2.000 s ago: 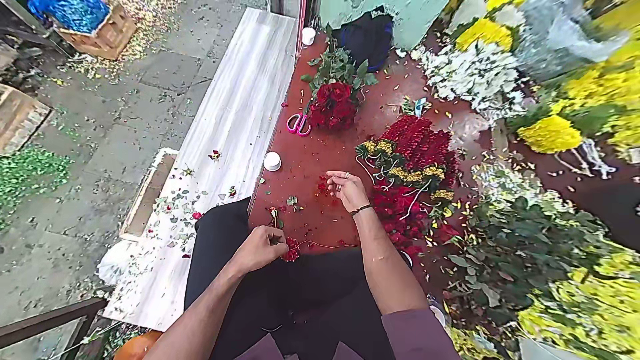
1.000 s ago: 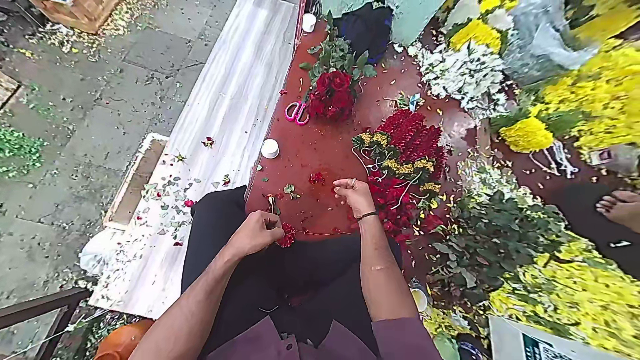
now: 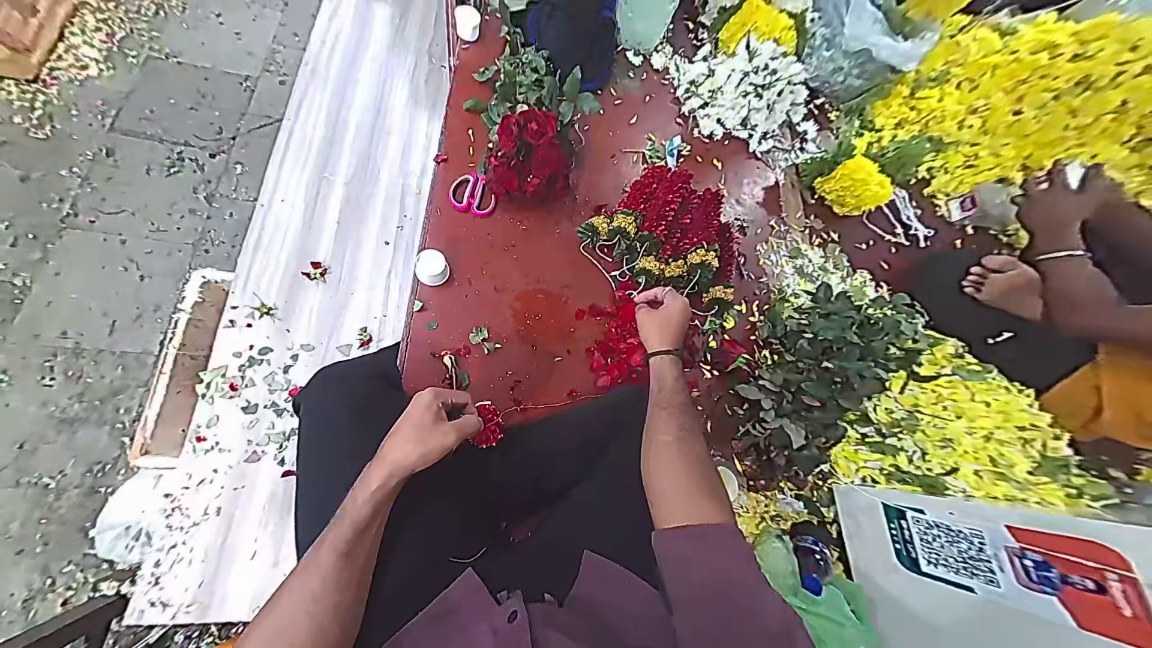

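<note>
My left hand (image 3: 430,430) pinches the end of a short string of red petals (image 3: 487,425) above my lap. From it a thin thread (image 3: 558,401) runs right over the red tabletop's near edge. My right hand (image 3: 663,317), thumb and fingertips together, is over a heap of loose red petals (image 3: 614,340); whether a petal is between its fingertips cannot be told. Just beyond it lie red garlands (image 3: 670,211) with yellow-and-green ends and white strings. Farther back are a bunch of red roses (image 3: 531,155) and pink-handled scissors (image 3: 472,194).
A white container (image 3: 432,267) stands by the table's left edge. White flowers (image 3: 751,94), leafy stems (image 3: 810,378) and yellow flowers (image 3: 972,432) crowd the right side. Another person's hand (image 3: 1048,211) and foot (image 3: 1003,283) are at far right. A board with a printed code (image 3: 999,562) is at lower right.
My right hand has moved right, from above the bare tabletop to the loose red petals. My left hand still holds the petal string. Another person's hand has come into view at right.
</note>
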